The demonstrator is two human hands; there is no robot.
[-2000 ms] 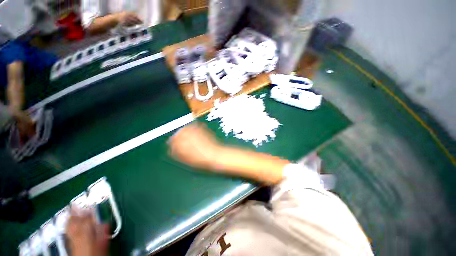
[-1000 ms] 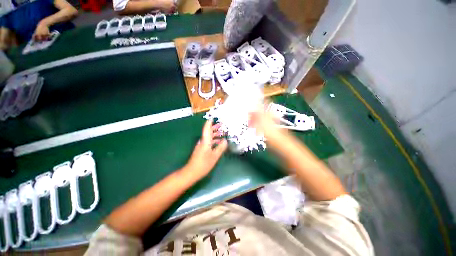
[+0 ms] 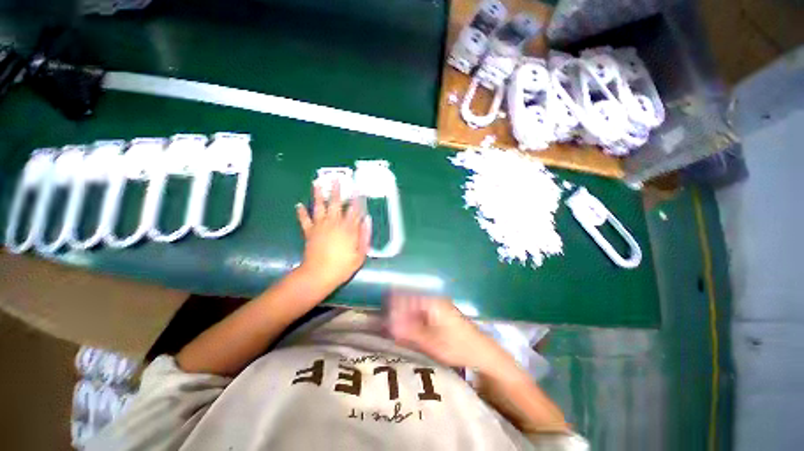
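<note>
Two white looped housings lie side by side on the green surface in front of me. My left hand [image 3: 335, 236] lies over the left one, fingers spread on its round head; much of that housing is hidden. The right housing [image 3: 383, 199] lies beside my fingers, loop toward me. My right hand [image 3: 429, 326] is blurred at the table's front edge, before my shirt; I cannot tell if it holds anything. A heap of small white inserts [image 3: 513, 204] lies to the right. One single housing [image 3: 603, 225] lies right of the heap.
A row of several white housings [image 3: 137, 192] lies at the left. A brown board [image 3: 564, 158] at the upper right carries jumbled housings [image 3: 586, 101]. A white strip [image 3: 273, 109] crosses the green surface. A black object [image 3: 66, 79] is at the upper left. Packed white parts [image 3: 101, 396] show at lower left.
Both hands have left the insert heap. My left hand is now on a housing in front of me; my right hand is back by the table edge. Two housings now lie mid-table. The view has shifted.
</note>
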